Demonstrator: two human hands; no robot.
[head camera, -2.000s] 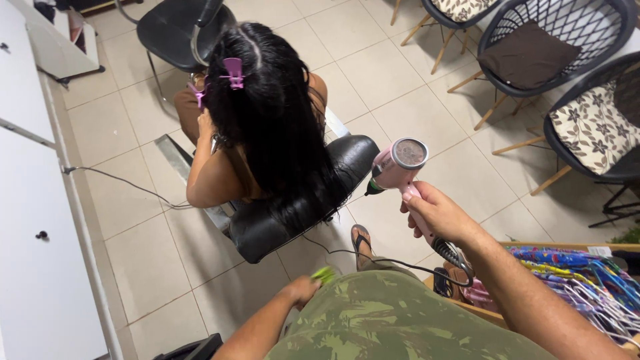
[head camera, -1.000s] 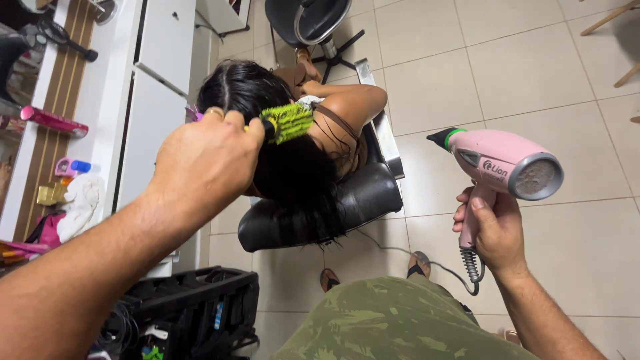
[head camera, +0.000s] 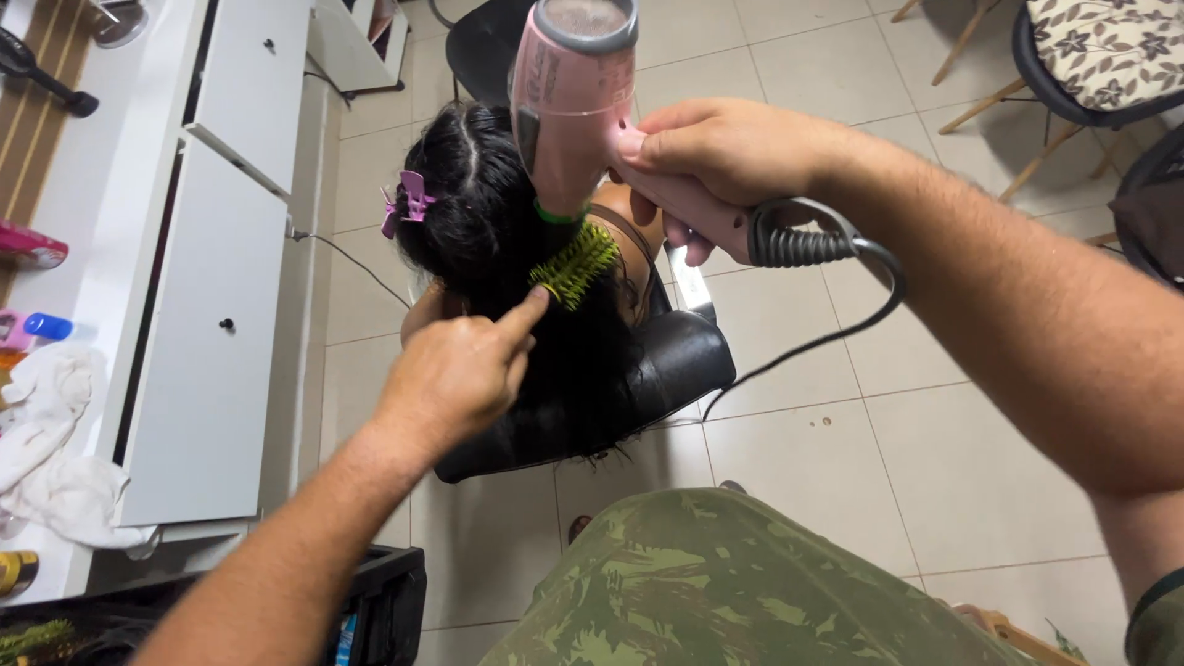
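Note:
My left hand (head camera: 462, 375) holds a round hairbrush with green bristles (head camera: 575, 266), its index finger extended along the base of the bristles. The brush lies against the long black hair (head camera: 476, 208) of a seated person, seen from behind and above. In my right hand (head camera: 708, 162) is a pink hair dryer (head camera: 573, 106), gripped by its handle, with the green-rimmed nozzle end pointing down just above the brush. Purple hair clips (head camera: 414, 196) hold hair at the left of the head. Hair hangs over the black chair back (head camera: 680, 361).
At left stands a white counter (head camera: 92, 277) with drawers, a white towel (head camera: 55, 444) and bottles. A black cart (head camera: 393, 592) is at lower left. The dryer's cord (head camera: 814, 347) loops below my right wrist. Chairs with wooden legs (head camera: 1064, 153) stand upper right.
My right hand has brought the dryer from the right side to above the hair, nozzle down. The brush in my left hand is now beneath the nozzle. The view has shifted.

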